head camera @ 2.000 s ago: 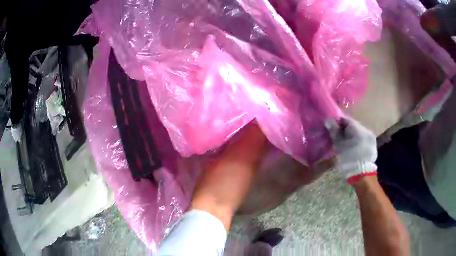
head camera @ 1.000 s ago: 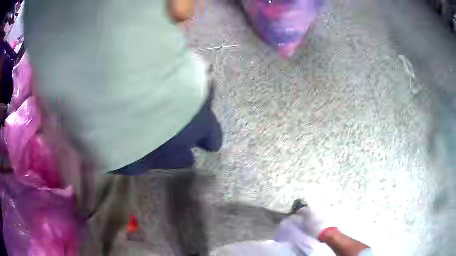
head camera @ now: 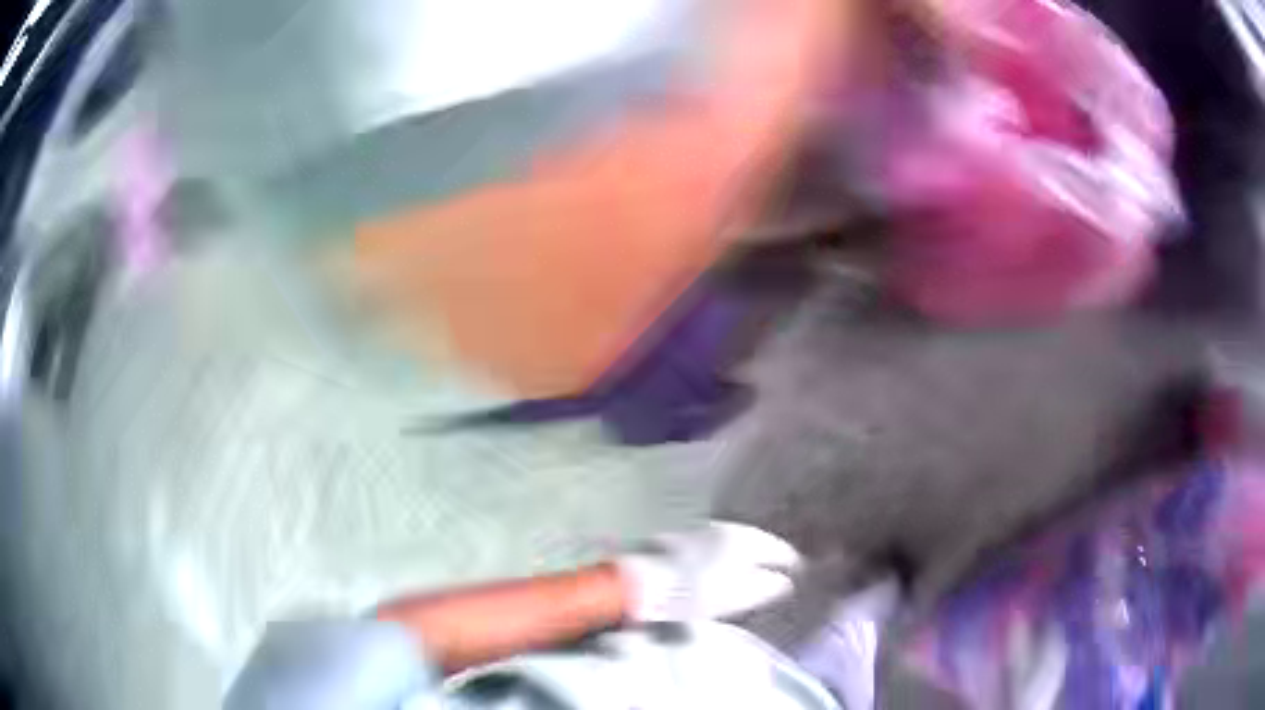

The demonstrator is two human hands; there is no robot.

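Observation:
The view is strongly blurred. My left hand (head camera: 715, 572), in a white glove, is low in the middle, reaching in from the lower left. Its fingers point right with a gap between them, and I see nothing held in it. My right hand is out of the picture. Pink plastic bags (head camera: 1034, 180) are bunched at the upper right. A purplish plastic bag (head camera: 1096, 596) lies at the lower right, beyond my fingertips and apart from them; its contents cannot be made out.
Another person (head camera: 680, 368) in grey and dark blue fills the upper middle, with a large orange blur across them. Pale floor (head camera: 319, 458) shows at the left. A grey-brown surface (head camera: 957, 430) lies under the pink bags. A pale, round-edged thing (head camera: 652, 677) is at the bottom.
The view has swung, bringing the pink bags from the left edge to the upper right. My right hand has left the picture and my left has come in. The other person appears nearer.

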